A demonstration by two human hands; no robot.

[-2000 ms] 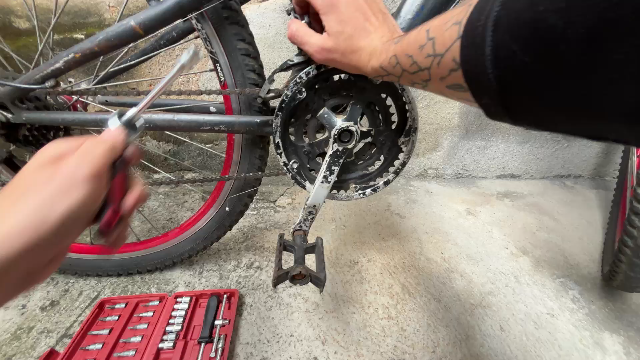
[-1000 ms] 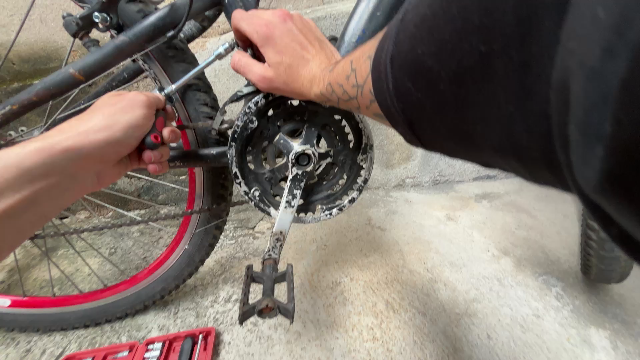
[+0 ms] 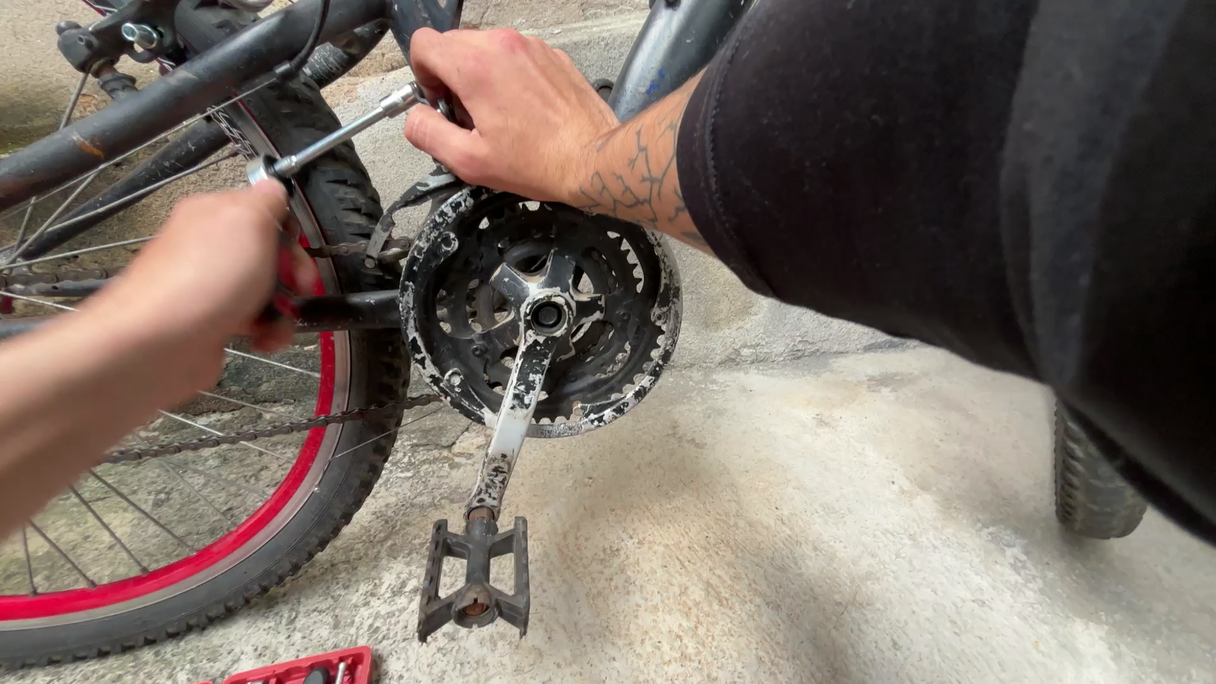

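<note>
My left hand (image 3: 204, 266), blurred, is closed on the red and black handle of a ratchet wrench (image 3: 259, 171). From the ratchet head a chrome extension with a socket (image 3: 399, 99) slants up to the right, ending at the fingers of my right hand (image 3: 503, 104). That hand is bent around the front derailleur area near the frame's seat tube, above the bicycle's chainrings (image 3: 446, 366); what its fingertips grip is hidden. The scratched crank arm (image 3: 513, 418) points down to a black pedal (image 3: 473, 579).
The rear wheel with its red rim (image 3: 328, 380) and the chain (image 3: 266, 432) are at the left. Another tyre (image 3: 1092, 475) stands at the right edge. Part of a red socket case (image 3: 351, 665) lies on the concrete floor at the bottom, and a rough wall rises behind.
My left hand has brought the ratchet from away at the left to the spot by my right hand, where the socket end now meets my fingers. The view has shifted.
</note>
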